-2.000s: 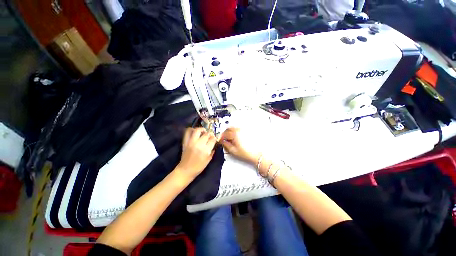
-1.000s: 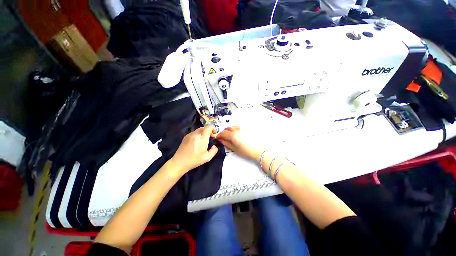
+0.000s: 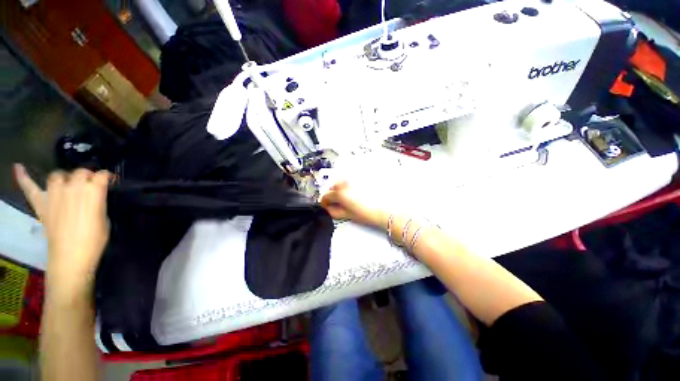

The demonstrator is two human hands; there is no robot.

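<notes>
The black garment cloth (image 3: 201,199) is pulled out in a taut band from the needle area to the left. My left hand (image 3: 74,205) is shut on its far left end, fingers bent over the cloth. My right hand (image 3: 347,204) pinches the cloth edge close to the presser foot (image 3: 307,182). A smaller black piece (image 3: 289,257) with a rounded lower end lies flat below my right hand. The white sewing machine (image 3: 447,82) stands over the work. Its needle is too small to make out.
Red-handled snips (image 3: 408,150) lie under the machine arm. A small dark tray (image 3: 613,141) and an orange patch (image 3: 647,62) are at the right. Red crates (image 3: 224,365) show below the table's front edge (image 3: 373,281). Black cloth is heaped behind and left.
My left hand has moved from beside the needle far to the left, drawing the garment cloth out. The striped cloth is now mostly covered. My right hand stays near the foot. The view has shifted.
</notes>
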